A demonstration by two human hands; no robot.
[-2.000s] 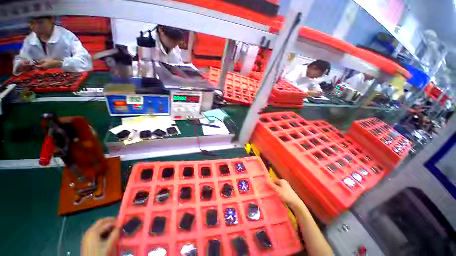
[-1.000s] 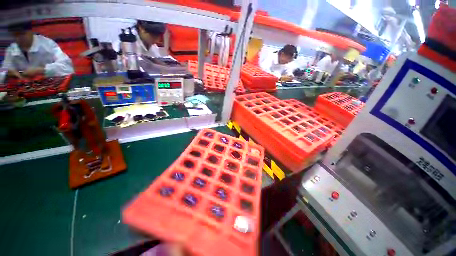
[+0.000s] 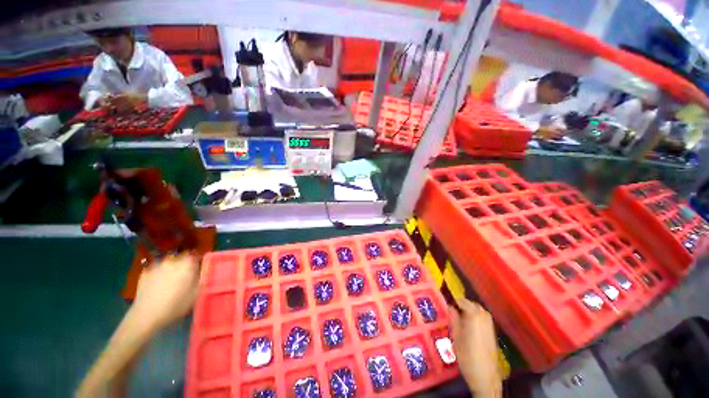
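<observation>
A red-orange compartment tray [image 3: 216, 322] lies in front of me. Most visible pockets hold smartwatch units with lit blue-white faces; one unit [image 3: 295, 297] is dark. Visible pockets in the leftmost column are empty. The tray's near edge is cut off by the picture. My left hand [image 3: 165, 286] is by the tray's upper left edge, over the fixture's base; its fingertips are blurred and its grip is unclear. My right hand [image 3: 476, 338] holds the tray's right edge.
A brown-red fixture [image 3: 159, 214] with a red clamp handle [image 3: 95, 213] stands left. Stacked trays [image 3: 486, 268] stand right, beyond striped tape [image 3: 435, 264]. Dark units [image 3: 268, 194] lie on papers below a blue instrument [image 3: 241, 153] and power supply [image 3: 309, 152]. People in white coats sit opposite.
One second ago a tray was angled, with its empty end toward me; now a tray lies squarely, its empty column at left. Both hands have come into clear view at its sides.
</observation>
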